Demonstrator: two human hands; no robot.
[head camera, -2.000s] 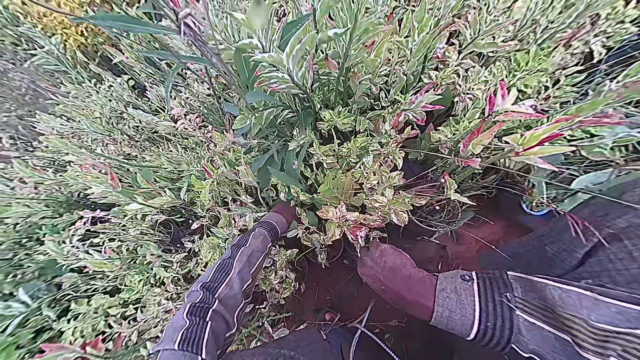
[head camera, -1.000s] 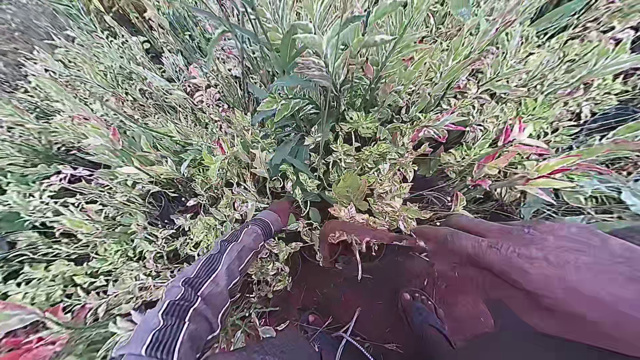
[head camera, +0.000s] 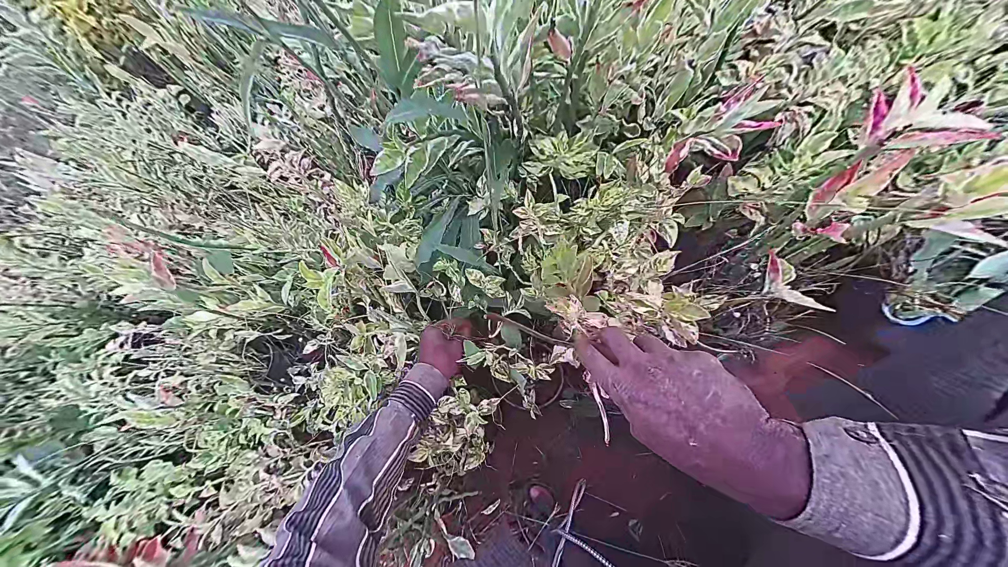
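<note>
Low on the bushy variegated plant, my left hand reaches in among the stems, its fingers partly hidden by leaves; whether they grip a stem I cannot tell. My right hand is at the plant's lower right edge, its fingertips against a cluster of pale pinkish leaves, and its grip is not clear. A thin brown stem runs between the two hands. Below the right fingertips a pale stalk hangs down. Striped grey sleeves cover both forearms.
Dense variegated foliage spreads left and behind. Pink-tipped plants stand at the right, near a pale curved rim, perhaps of a pot. Reddish-brown soil lies below my hands. A cord hangs at the bottom.
My right hand, farther right and largely outstretched one second ago, is now back at the leaf cluster. My left hand has stayed at the plant's base.
</note>
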